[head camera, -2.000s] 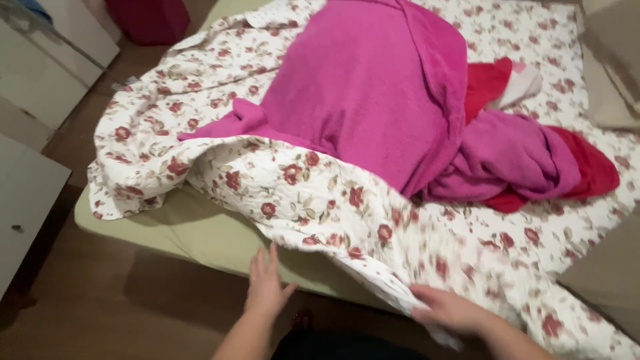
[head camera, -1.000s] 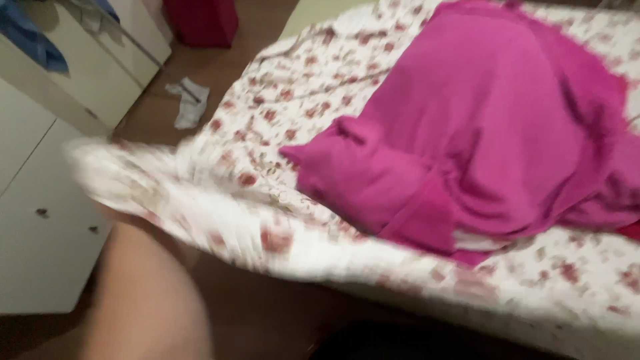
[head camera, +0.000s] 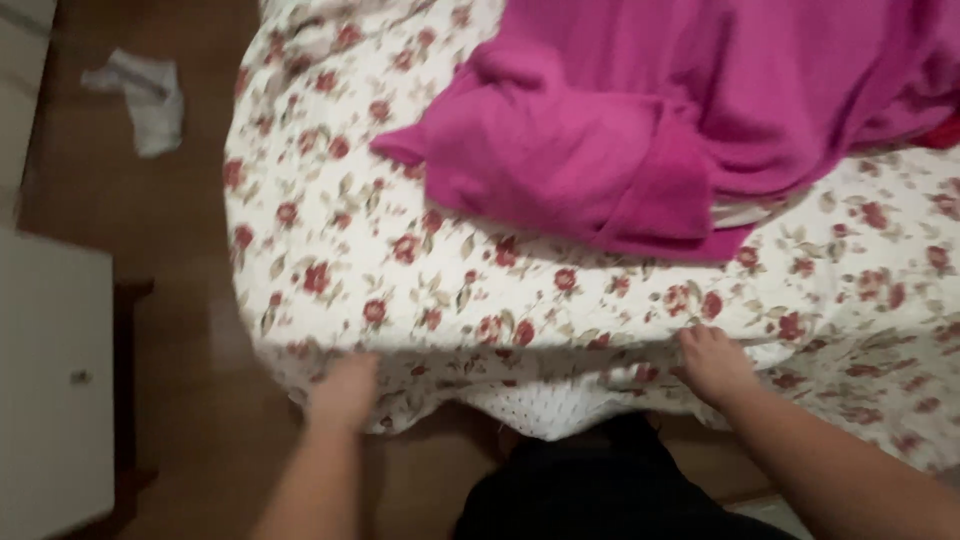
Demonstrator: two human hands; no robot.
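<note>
A white sheet with a red rose print (head camera: 405, 300) covers the mattress corner and hangs over its near side. My left hand (head camera: 343, 390), blurred, lies against the hanging part near the corner. Farther right, my right hand (head camera: 712, 364) rests on the sheet at the mattress edge, fingertips on the fabric. Whether either hand pinches the cloth cannot be told. Between them, the sheet's paler dotted underside (head camera: 547, 405) shows at the hem. Beyond the hands lies a crumpled magenta fleece blanket (head camera: 555, 157) on top of the sheet.
At the left stands a white cabinet (head camera: 52, 375) with a small knob. A white cloth (head camera: 154, 101) lies on the brown wooden floor (head camera: 180, 285) beside the bed. My legs in dark clothing (head camera: 585, 487) are close to the bed's near side.
The sheet's near edge, folded back two seconds ago with the pale green mattress side showing, now hangs over that side. My left hand, lifting the sheet a second ago, is now down beside the mattress.
</note>
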